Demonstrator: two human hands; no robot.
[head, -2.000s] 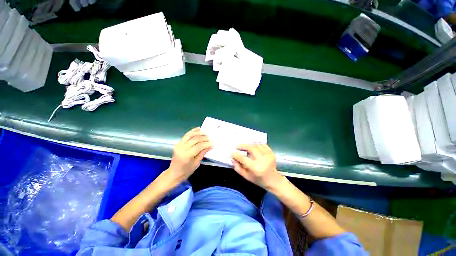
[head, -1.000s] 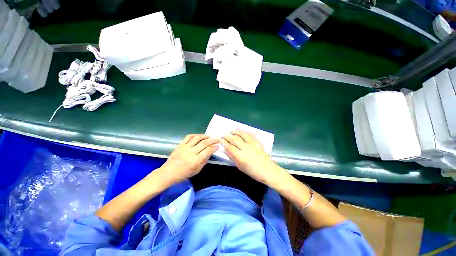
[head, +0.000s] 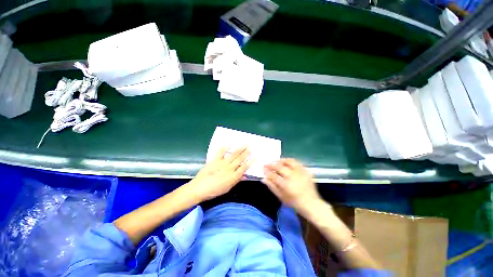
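A white tray point(head: 250, 142) lies near the front edge of the green surface, before my body. My left hand point(head: 221, 172) rests flat on its left part, fingers spread a little, covering some of it. My right hand point(head: 291, 181) is at the tray's lower right corner, slightly blurred, fingers bent; whether it pinches the tray is unclear. Folded white paper pieces point(head: 241, 78) lie in a loose pile behind the tray. Tied white cable bundles point(head: 75, 108) lie in a heap at the left.
White trays are piled left of centre point(head: 130, 54), at the far left point(head: 16, 81) and at right point(head: 402, 124). A printed box point(head: 248, 19) is on the far lane. A blue bin point(head: 112, 197) holds clear bags at lower left. A brown carton point(head: 400, 243) is at lower right.
The view has shifted a little. My left hand now lies further over the tray, and my right hand has moved to its lower right corner. The printed box has moved left along the far lane.
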